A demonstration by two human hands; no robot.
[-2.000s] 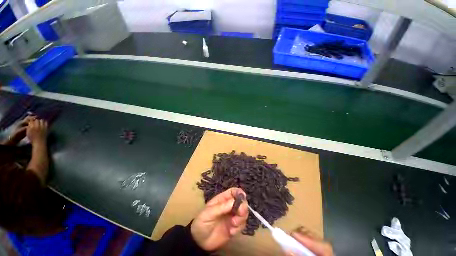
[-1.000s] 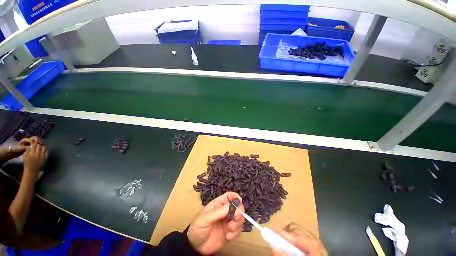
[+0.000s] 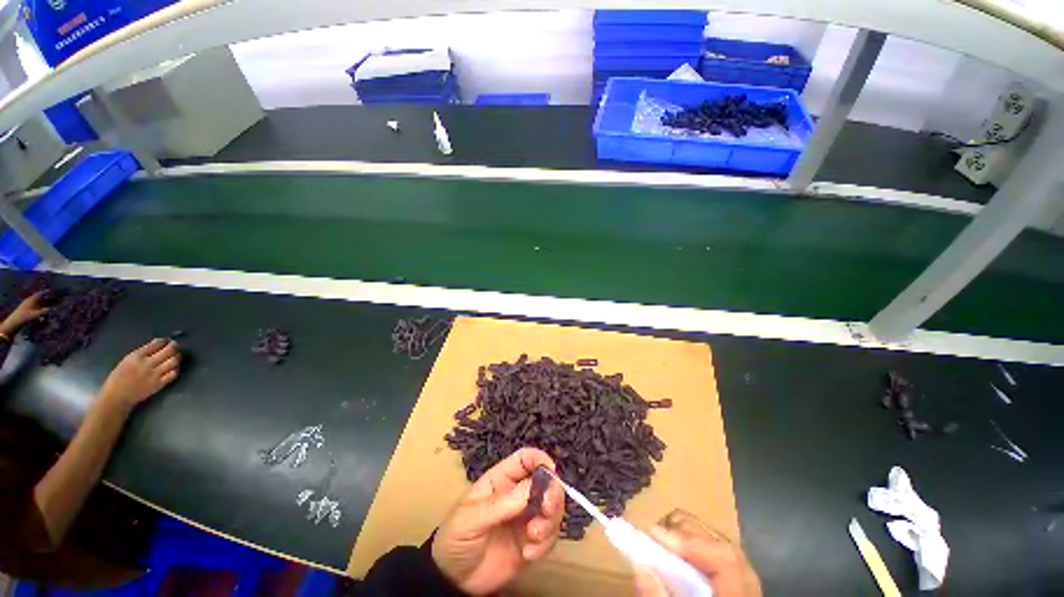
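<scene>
My left hand [image 3: 499, 527] pinches one small dark moulded part [image 3: 539, 490] between thumb and fingers, above the near edge of a heap. My right hand [image 3: 704, 560] holds a white needle-tip bottle [image 3: 653, 557], tilted, its thin tip at the upper end of the held part. Whether the tip touches it, I cannot tell. The large heap of dark moulded parts [image 3: 560, 420] lies on a tan cardboard sheet [image 3: 688, 466]. The bottle's lower end is hidden in my right hand.
A green conveyor belt [image 3: 467, 233] runs beyond the bench. A co-worker's hand [image 3: 146, 371] rests on the bench at left. Metal slivers [image 3: 294, 446] lie left. A yellow strip [image 3: 873, 560] and crumpled white cloth [image 3: 912, 522] lie right. A blue bin [image 3: 700, 146] stands beyond the belt.
The view has shifted slightly. The co-worker's hands have moved apart, one reaching right across the bench. My hands keep nearly the same hold, with the bottle tip still at the part.
</scene>
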